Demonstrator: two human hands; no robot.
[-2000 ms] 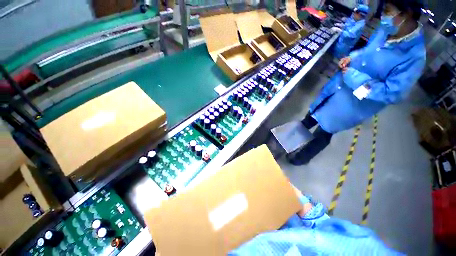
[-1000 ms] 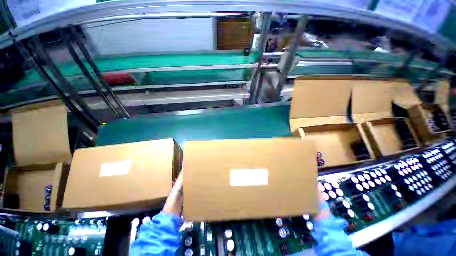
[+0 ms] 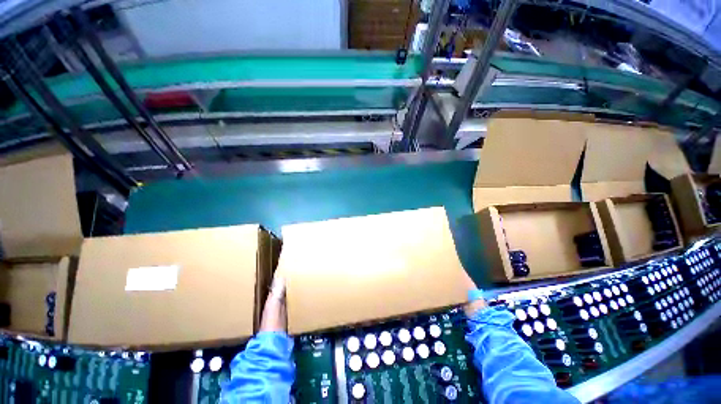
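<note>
A closed brown carton (image 3: 368,272) lies on the green-surfaced shelf, just behind the row of circuit boards. My left hand (image 3: 273,309) holds its left side, between it and the neighbouring carton. My right hand (image 3: 474,302) is at its right front corner, with a blue band at the wrist; its fingers are mostly hidden by the carton. A second closed carton (image 3: 162,304) with a white label sits to the left. Below the held carton, a circuit board (image 3: 407,379) carries rows of pale-topped capacitors (image 3: 385,339).
Open cartons (image 3: 545,237) with a few dark capacitors stand at the right, lids folded back. Another open carton (image 3: 30,296) is at the far left. The green shelf (image 3: 316,197) extends behind. Metal posts (image 3: 454,99) rise at the back. More boards follow along the metal-edged line (image 3: 632,355).
The carton in my hands has moved from above the boards back and down onto the shelf, beside the labelled carton. Earlier, the view faced along the line towards a person in blue.
</note>
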